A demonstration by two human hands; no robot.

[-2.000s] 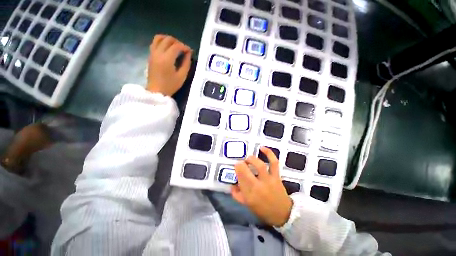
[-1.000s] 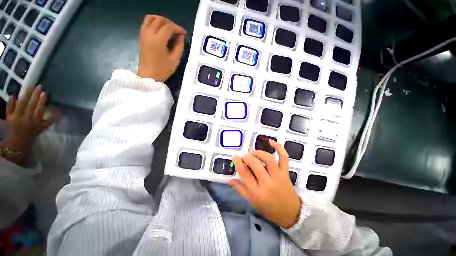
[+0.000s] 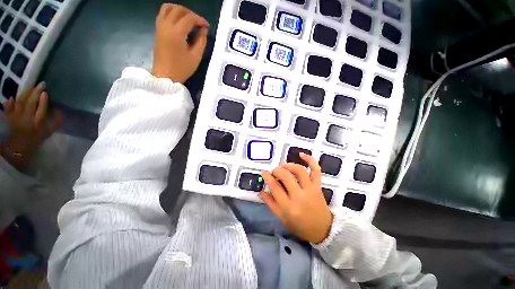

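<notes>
A white foam tray (image 3: 189,175) lies in front of me with smartwatch heads in its pockets. My right hand (image 3: 299,200) rests over the tray's near end. Its thumb and index finger touch the right edge of a watch head (image 3: 251,181) that shows a black face with a green mark. Another fingertip lies on a dark watch head (image 3: 298,155). My left hand (image 3: 179,42) is loosely curled on the bench left of the tray and holds nothing visible. In the second column, one watch face (image 3: 260,150) is plain white, and farther ones (image 3: 280,54) show small square patterns.
Another white tray (image 3: 42,53) is at the far left, with another person's hand (image 3: 31,115) at its near end. A white cable (image 3: 420,132) lies right of my tray on the dark green bench (image 3: 468,147). A dark post stands at the upper right.
The near watch head went from a lit patterned face to a black face with a green mark. My right hand stays at it. The other person's hand has come to the left tray.
</notes>
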